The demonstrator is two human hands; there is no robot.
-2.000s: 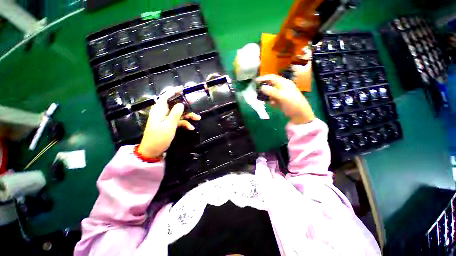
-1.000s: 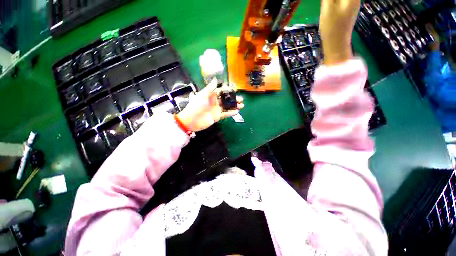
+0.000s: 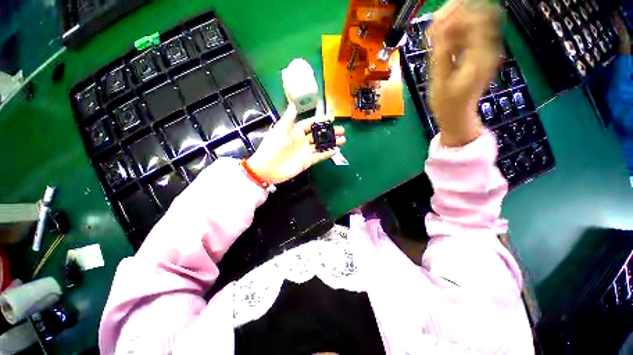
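My left hand (image 3: 286, 147) holds a small black square unit (image 3: 323, 135) in its fingertips, between the left tray and the press base. My right hand (image 3: 459, 62) is raised over the right blister tray and blurred; its fingers and anything in them cannot be made out. The orange toggle press (image 3: 361, 41) stands ahead, with another black unit (image 3: 366, 100) in the nest on its base. The left blister tray (image 3: 196, 87) has units in its far row and some left pockets; several pockets are empty. The right blister tray (image 3: 510, 111) is partly covered by my right hand.
A white bottle (image 3: 300, 82) stands left of the press base. A green clip (image 3: 147, 41) is on the left tray's top edge. A marker pen (image 3: 44, 218), a white label (image 3: 89, 256) and a white roll (image 3: 29, 299) lie far left. Stacked trays (image 3: 569, 35) stand far right.
Since two seconds ago, my left hand has moved from the left tray toward the press with a unit. My right hand has moved from beside the press to above the right tray, lowering slightly in the last second.
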